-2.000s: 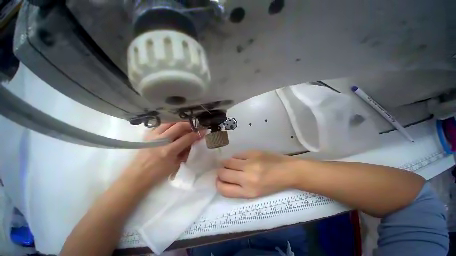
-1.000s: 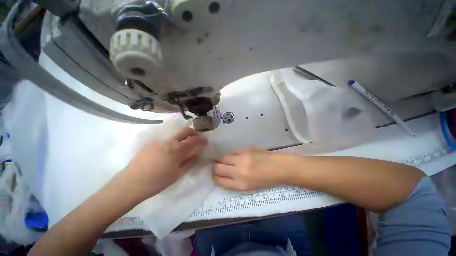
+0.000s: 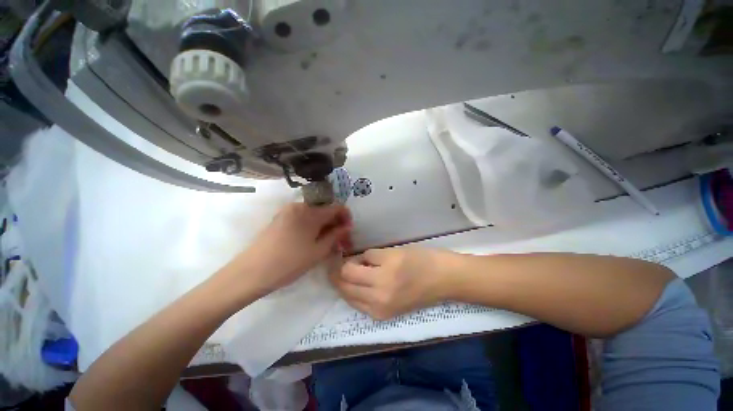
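Sheer white fabric (image 3: 277, 325) lies under my hands and hangs a little over the table's front edge. My left hand (image 3: 309, 237) is just in front of the knurled screw (image 3: 318, 193) by the needle, with its fingertips bent onto the fabric edge. My right hand (image 3: 386, 281) is closed, thumb and fingertips pinching the fabric close to my left fingertips. The exact edge between the fingers is blurred. The presser foot is mostly hidden behind the screw and my left fingers.
The machine head (image 3: 482, 48) with its white dial (image 3: 207, 83) spans the top. A grey curved bar (image 3: 153, 170) is at left. A cut white piece (image 3: 502, 177), dark metal points (image 3: 497, 120) and a pen (image 3: 604, 170) lie right. A blue-rimmed roll (image 3: 714, 202) is at far right.
My left hand has moved right and toward me from beside the needle, closer to my right hand. My right hand has stayed nearly in place. The camera view has shifted, showing the machine head smaller.
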